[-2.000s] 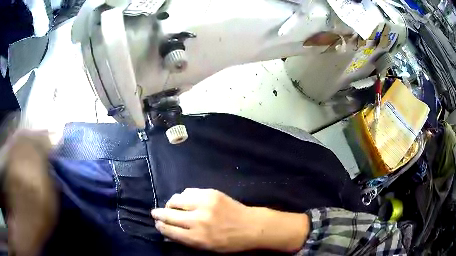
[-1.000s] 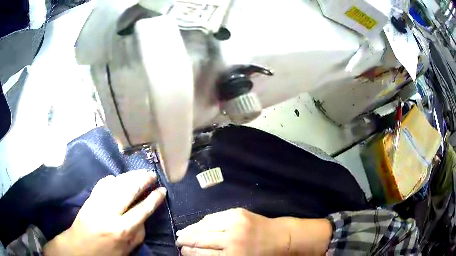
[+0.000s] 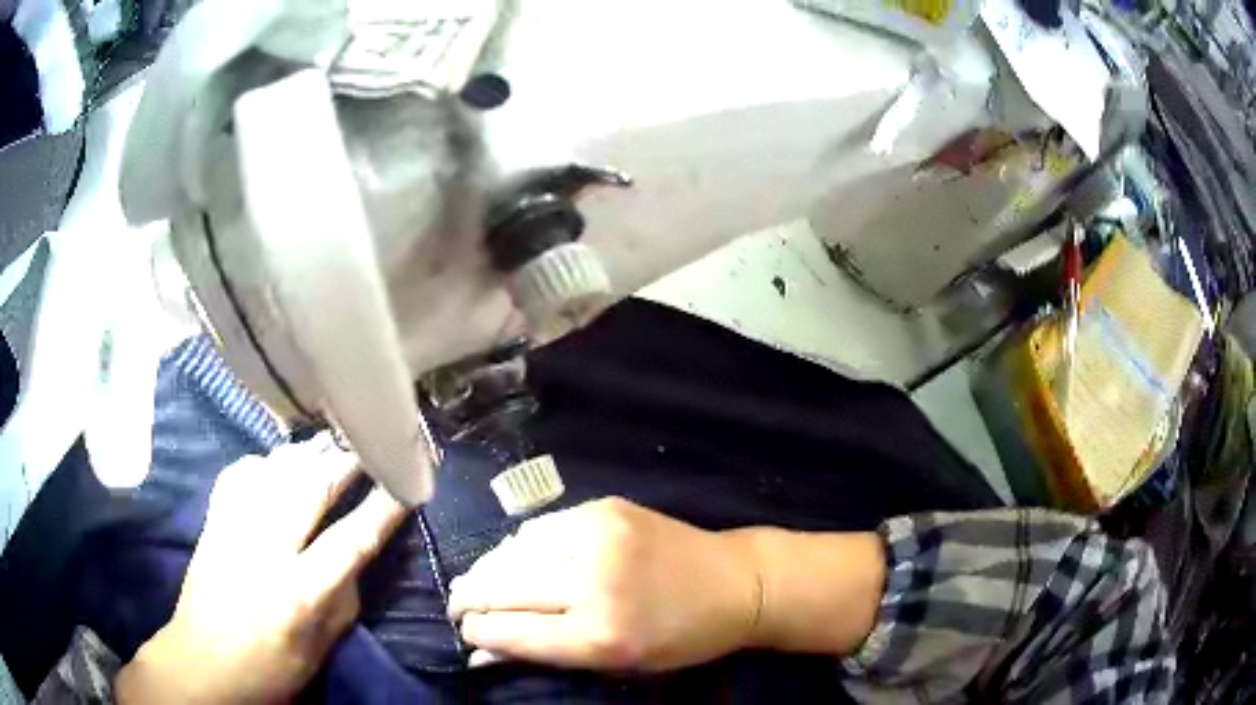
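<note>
A dark navy and black garment piece lies under the head of an off-white sewing machine. A thin pale seam line runs down the cloth from the needle area. The needle itself is hidden behind the white curved guard. My left hand lies on the navy cloth left of the seam, fingertips close to the needle area. My right hand presses on the black cloth, fingertips at the seam line. Both hands are bare and lie flat, not gripping.
A ribbed white tension knob and a lower one stick out from the machine. At the right, a yellow tray holds an orange-yellow notepad and a red pen. Dark cloth heaps lie at the far right.
My left hand, blurred at the far left two seconds ago, has come in beside the seam near the needle. My right hand stays on the cloth. The camera view has shifted.
</note>
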